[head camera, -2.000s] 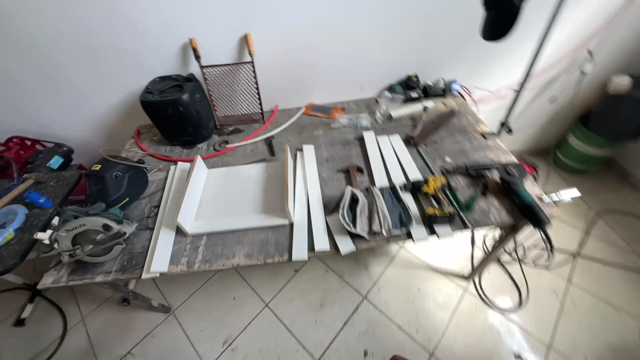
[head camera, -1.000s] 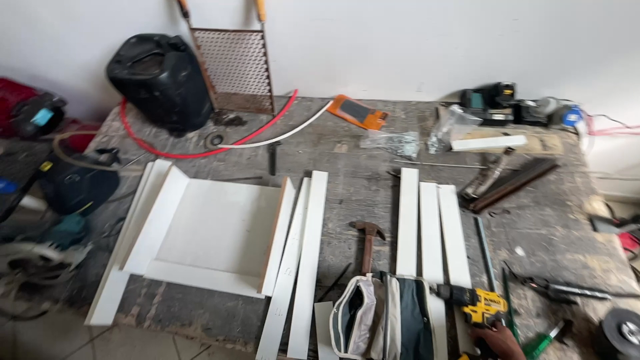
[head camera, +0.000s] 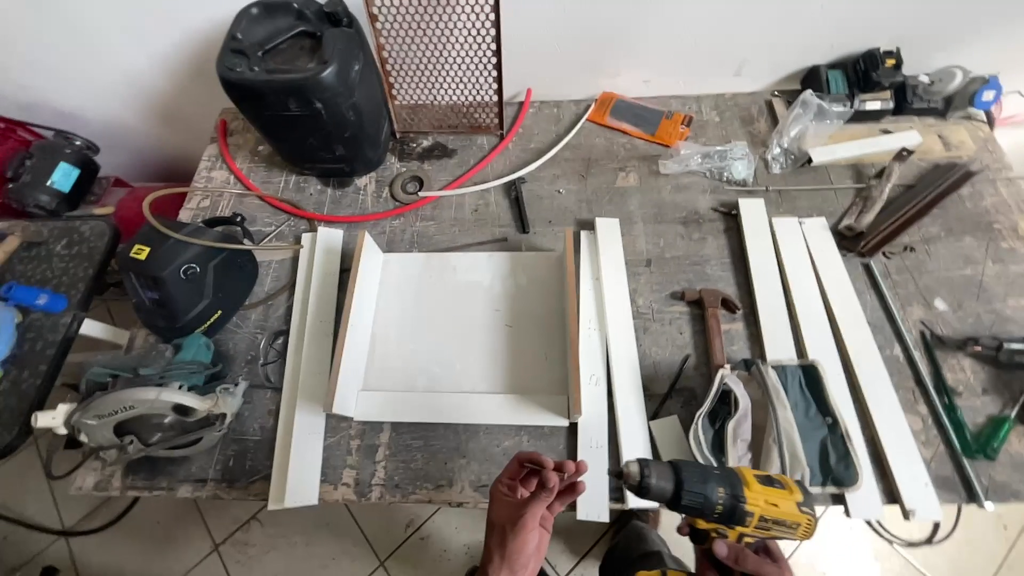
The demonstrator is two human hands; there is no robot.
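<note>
My left hand (head camera: pixel 532 508) is raised at the table's front edge, its fingertips pinching a small thin piece, perhaps a screw. Just right of it, my right hand (head camera: pixel 740 556) grips a yellow and black DeWalt cordless drill (head camera: pixel 724 500), whose chuck points left toward my left fingers. A white open-fronted box or drawer of panels (head camera: pixel 468 320) lies beyond my hands, with brown edges on its side panels. White strips (head camera: pixel 594 360) lie beside its right side, and more (head camera: pixel 308 368) on its left. An open fabric pouch (head camera: pixel 772 424) sits behind the drill, with a claw hammer (head camera: pixel 712 324) against it.
A Makita circular saw (head camera: pixel 152 416) and a welding helmet (head camera: pixel 188 276) are at the left. A black jerrycan (head camera: pixel 308 88), a red hose (head camera: pixel 352 218) and a perforated metal panel (head camera: pixel 440 64) stand or lie at the back. Further white strips (head camera: pixel 836 352) and a metal rod (head camera: pixel 928 384) lie right.
The view has moved closer to the table. My left hand has come into view holding a small piece, and the drill in my right hand now points left near it.
</note>
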